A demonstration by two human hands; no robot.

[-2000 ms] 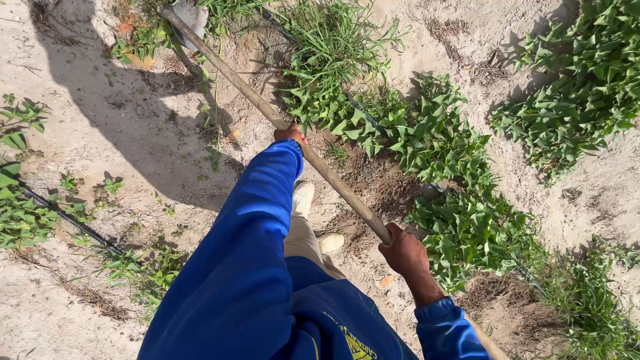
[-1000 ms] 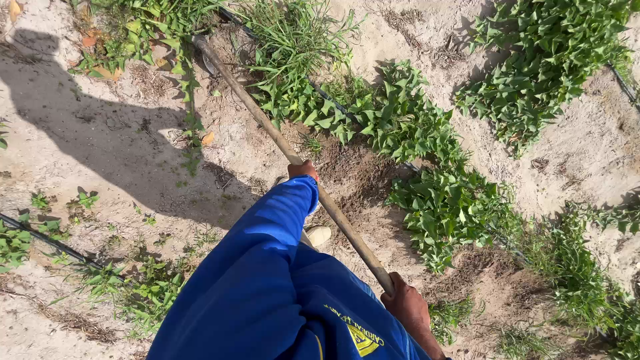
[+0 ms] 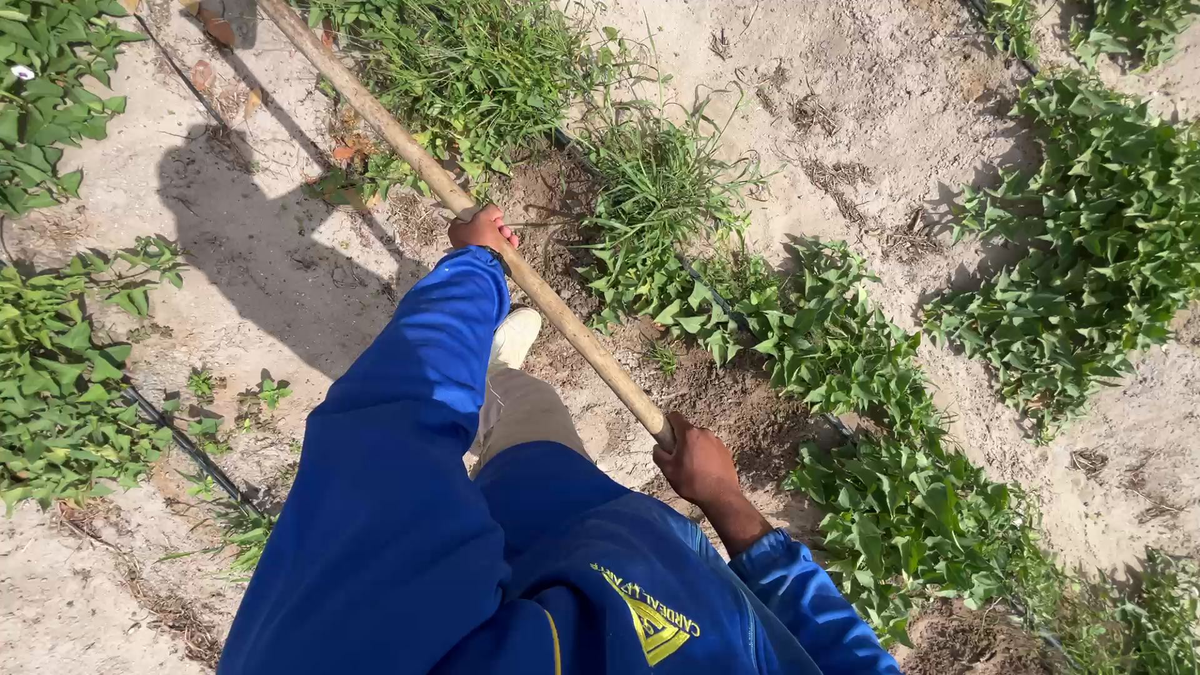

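A long wooden handle (image 3: 581,342) runs diagonally from the top left edge down to my right hand. My left hand (image 3: 483,232) is closed around it higher up, beside a tuft of grass. My right hand (image 3: 696,459) grips its lower end, above bare soil. The handle's far end lies outside the view, so the tool's head is hidden. Its shadow falls on the sandy ground (image 3: 309,281) at the left. A leafy green crop row (image 3: 872,375) runs to the right of the handle, with tall grass (image 3: 656,178) among its leaves.
Black drip irrigation hoses (image 3: 192,452) run along the plant rows. More leafy plants (image 3: 56,394) grow at the left, and another dense patch (image 3: 1078,244) at the right. Dark loosened soil (image 3: 750,412) borders the middle row. My shoe (image 3: 515,337) stands on the sand near the handle.
The view has shifted a lot over the ground. The tool's far end, in view at the top left earlier, is now out of frame. Both hands still hold the handle.
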